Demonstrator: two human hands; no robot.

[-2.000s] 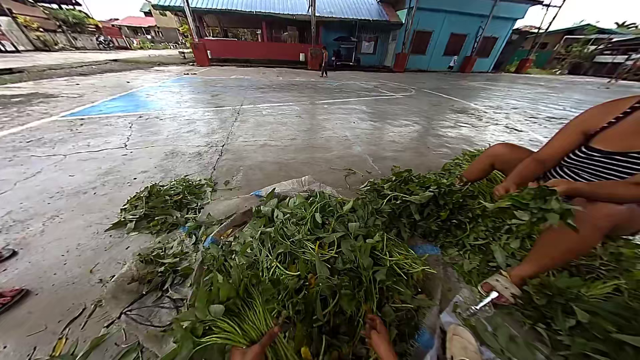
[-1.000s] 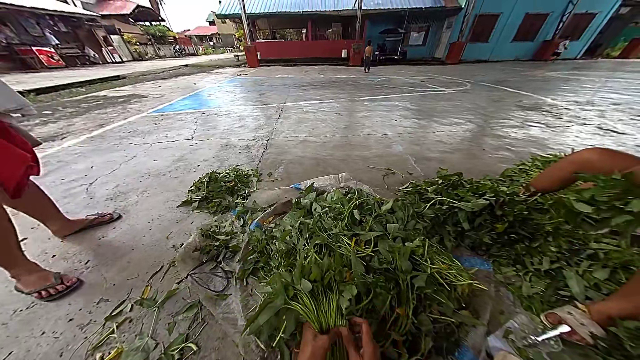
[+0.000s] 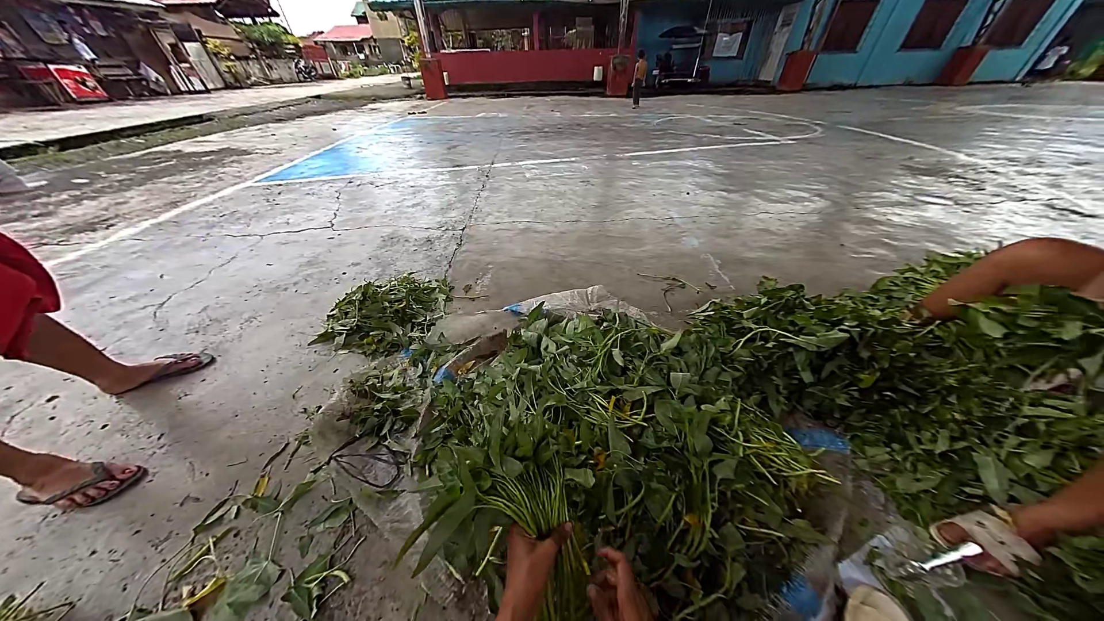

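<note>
My left hand is closed around a bunch of long green leafy stems, its leaves spread over the heap in front. Just right of it, my right hand has its fingers partly curled beside the stems; whether it holds any is not clear. A large heap of leafy greens lies before my hands on a plastic sack, whose pale edge shows at the back. More greens spread to the right.
A seated person's arm and sandaled foot are at the right. Another person's legs and slippers stand at the left. A small pile of greens and loose stems lie on the cracked concrete. Farther off stands a small figure.
A person in red has come into view at the left since the first frame. My hands have gathered stems into a bunch. The view has turned left.
</note>
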